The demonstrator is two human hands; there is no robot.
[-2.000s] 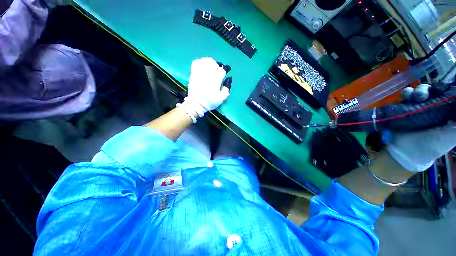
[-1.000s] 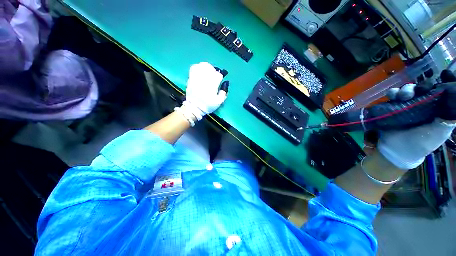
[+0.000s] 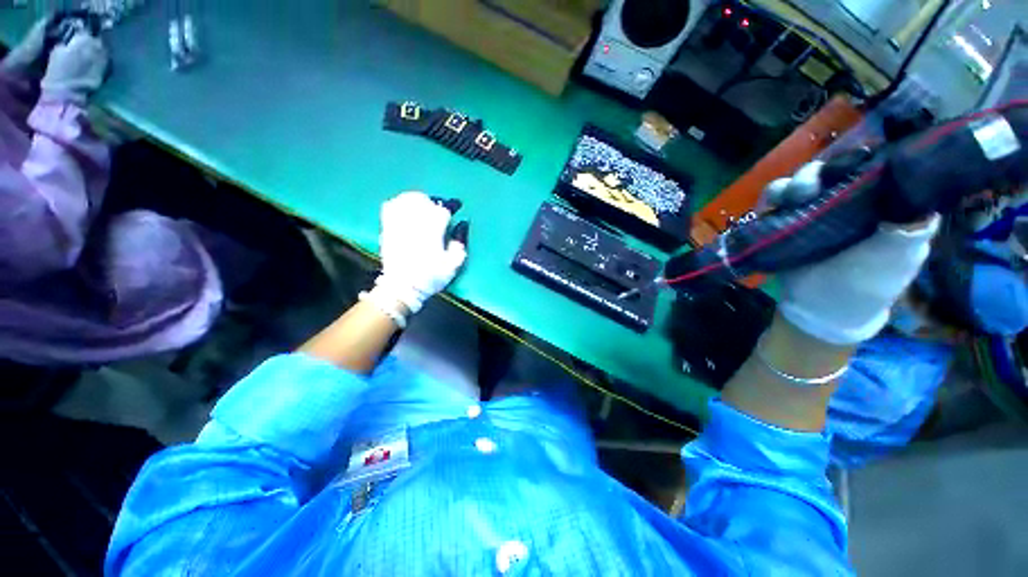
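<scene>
My left hand (image 3: 417, 250), in a white glove, rests on the green mat left of the black fixture (image 3: 586, 268), with dark fingertips curled; whether it holds anything is hidden. My right hand (image 3: 851, 276), gloved, grips the thick black electric screwdriver (image 3: 812, 220) with a red wire. Its tip is over the fixture's right part; contact cannot be told. The parts tray (image 3: 627, 184) behind the fixture holds silver bits and tan pieces. Several black heat sinks (image 3: 454, 133) with pale squares lie in a row at the back left. A black pile (image 3: 716, 329) lies right of the fixture.
A red-orange board (image 3: 778, 169) stands at the right rear. A white box with a round grille (image 3: 640, 47) and a cardboard box (image 3: 496, 40) stand at the back. A person in a pinkish smock (image 3: 107, 271) sits at left; blue clothing shows at far right.
The view has turned, showing more of the bench's left end. The screwdriver is angled more steeply, its tip still by the fixture's right part. My left hand keeps its place on the mat.
</scene>
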